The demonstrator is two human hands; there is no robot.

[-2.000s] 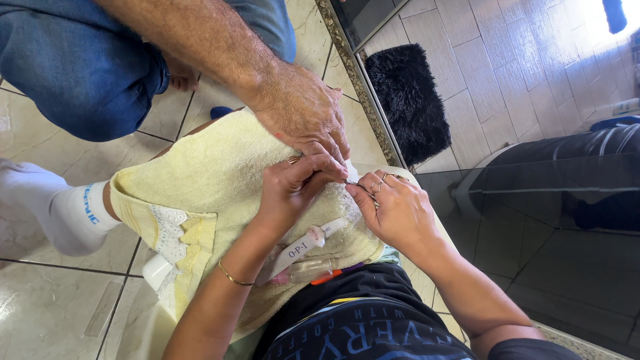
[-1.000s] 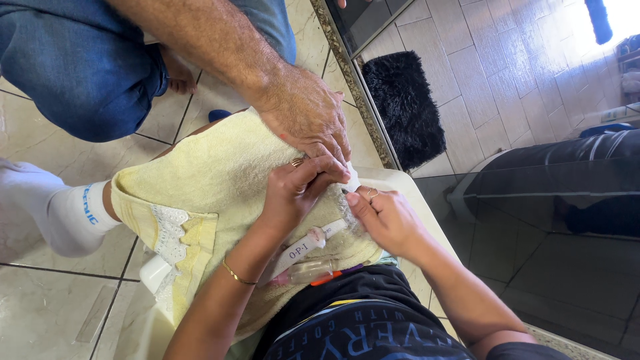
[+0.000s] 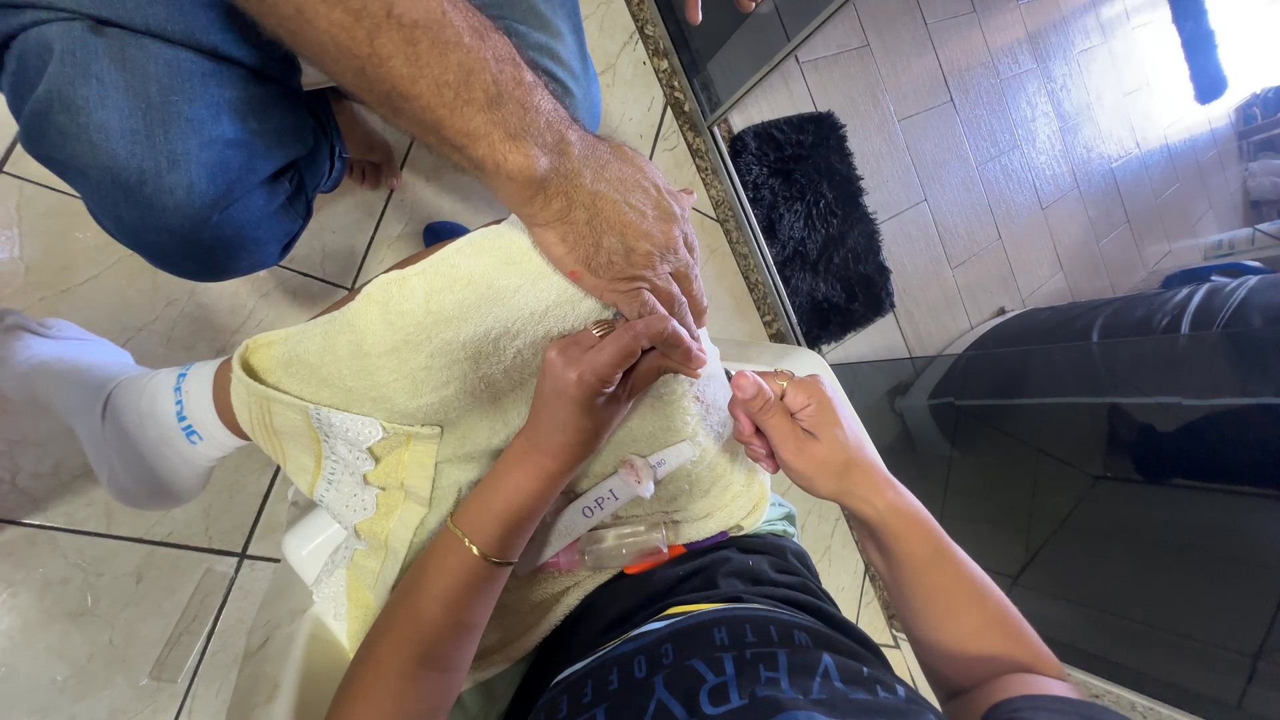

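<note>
My left hand (image 3: 610, 385) holds a fingertip of another person's hand (image 3: 625, 225), which rests palm down on a yellow towel (image 3: 450, 300) over my lap. My right hand (image 3: 795, 425) is closed around a small dark tool, mostly hidden by the fingers, just right of that fingertip. White bits lie on the towel between my hands. A white nail file (image 3: 597, 506) with a crumpled cotton piece (image 3: 636, 476) on it lies below my left hand. Beside it are a clear plastic bottle (image 3: 622, 546) with a pink part and an orange implement (image 3: 655, 558).
The other person's knee in jeans (image 3: 170, 150) is at the upper left. A socked foot (image 3: 150, 430) shows at the left. A white plastic seat edge (image 3: 775, 358) is under the towel. A glass panel (image 3: 1060, 500) and a black shaggy mat (image 3: 815, 225) are on the right.
My right hand has moved right, away from the fingertip it was touching two seconds ago. My left hand still holds the other person's finger.
</note>
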